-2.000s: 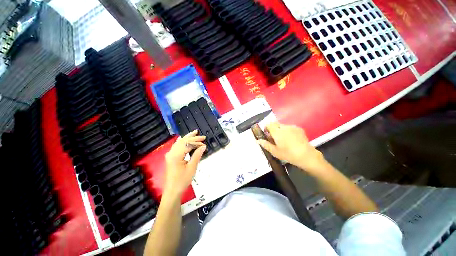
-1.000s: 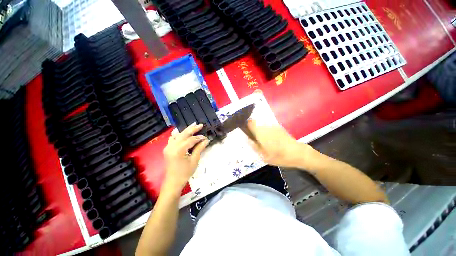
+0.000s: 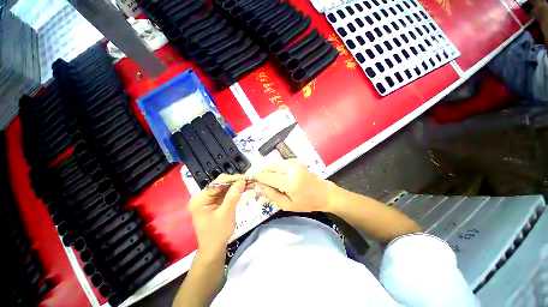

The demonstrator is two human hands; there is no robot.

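Observation:
Several black handle housings (image 3: 207, 147) lie side by side, their upper ends over the blue parts bin (image 3: 157, 123) with pale contents, their ring ends on the floral work pad (image 3: 307, 154). My left hand (image 3: 219, 201) is just below the ring ends, fingers pinched on a tiny shiny piece, perhaps a pin. My right hand (image 3: 291, 187) meets it, thumb and fingertips closed at the same tiny piece; its exact shape is too small to tell. The hammer (image 3: 278, 140) lies with its head on the pad, its handle passing beneath my right hand and forearm.
Dense rows of black housings (image 3: 114, 174) stand left and more (image 3: 240, 42) behind. A perforated white tray (image 3: 393, 45) lies back right on the red bench. A grey metal post (image 3: 120, 36) rises behind the bin. Grey stacked trays (image 3: 481, 231) are low right. Another person's sleeve (image 3: 517, 66) shows far right.
The hammer was in my right hand, its head moving over to the housings; now it lies on the pad. My hands have come together at the fingertips. The view has shifted right.

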